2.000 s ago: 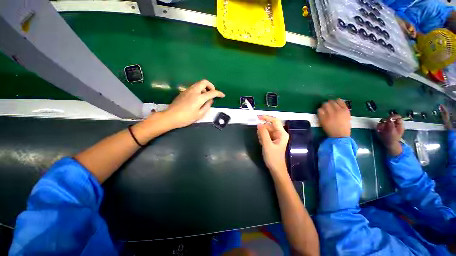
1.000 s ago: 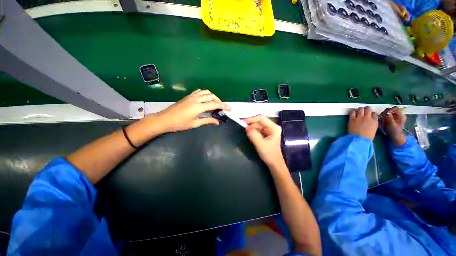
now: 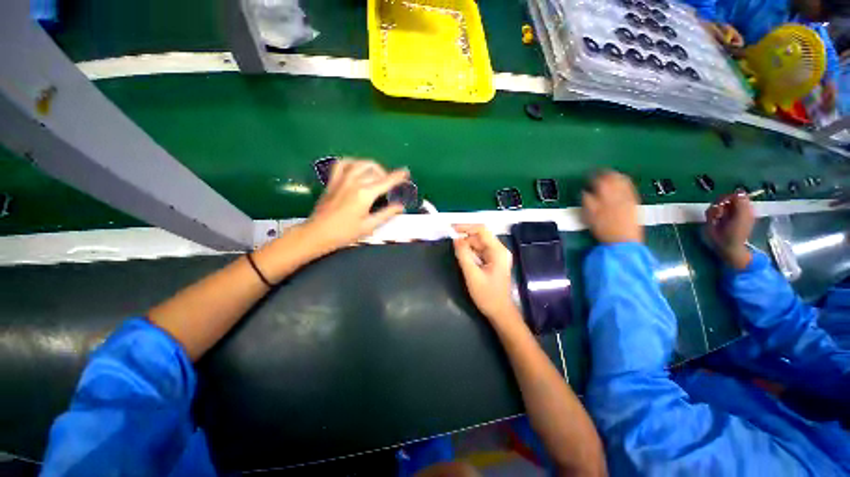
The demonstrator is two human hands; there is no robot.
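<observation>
My left hand (image 3: 359,197) is over the near side of the green belt, with a dark watch case (image 3: 401,196) between thumb and fingers, slightly blurred. My right hand (image 3: 480,256) is at the pale edge rail and pinches a thin white stick tool (image 3: 445,224), which points up and left toward the watch case. The tool's tip is near the case; I cannot tell whether they touch. Another watch case (image 3: 324,170) lies on the belt just behind my left hand. Two more watch cases (image 3: 509,197) (image 3: 546,189) lie on the belt to the right.
A black smartphone (image 3: 541,278) lies right of my right hand. A neighbour's hand (image 3: 612,205) reaches over the belt beyond it. A grey post (image 3: 140,140) slants at left. Across the belt are a yellow tray (image 3: 431,88), stacked blister trays (image 3: 643,79) and a yellow fan (image 3: 786,65).
My left hand has moved from the bench edge up over the belt with the watch case. The stick tool stays in my right hand. The neighbour's hand has moved left over the belt.
</observation>
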